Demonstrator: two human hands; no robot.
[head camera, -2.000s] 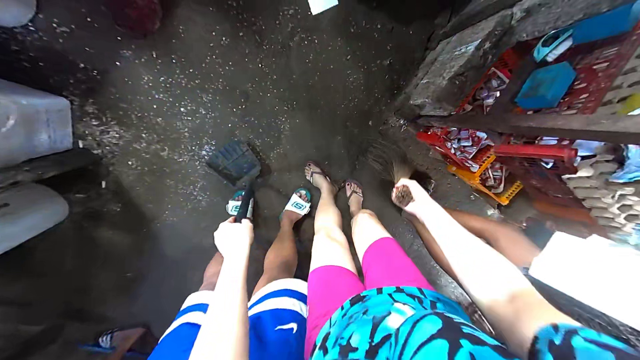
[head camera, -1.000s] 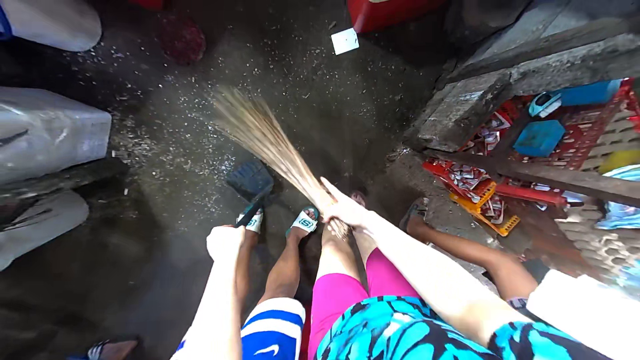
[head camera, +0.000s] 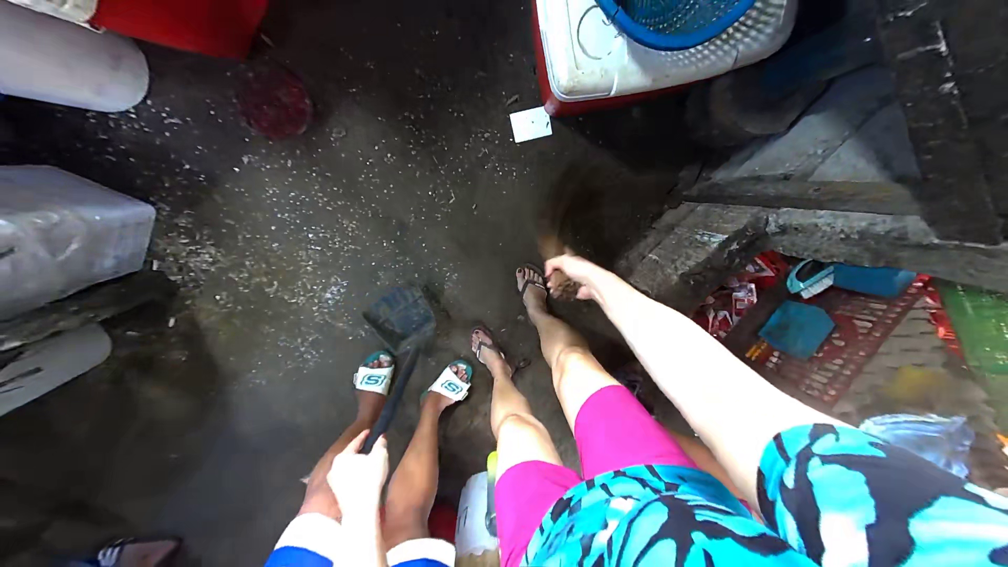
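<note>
My left hand (head camera: 358, 465) is closed round the dark handle of a dustpan (head camera: 402, 315). The pan rests low on the wet floor, ahead of another person's slide sandals (head camera: 374, 374). My right hand (head camera: 573, 276) grips the bound end of a stick broom (head camera: 555, 224), whose bristles point forward and are blurred by motion. That hand is just above my right foot in a flip-flop (head camera: 533, 282). Small pale scraps (head camera: 307, 260) lie scattered over the floor ahead and to the left of the dustpan.
A white-and-red container (head camera: 598, 55) with a blue basket stands ahead, a white card (head camera: 531, 124) beside it. A round red object (head camera: 274, 101) lies left of that. Whitish containers (head camera: 71, 236) line the left side. A ledge (head camera: 685, 244) and crates (head camera: 850, 346) are at right.
The broom swung from my right side across the front to the left, then back to the right near my right foot. The dustpan stays in my left hand. The view has shifted.
</note>
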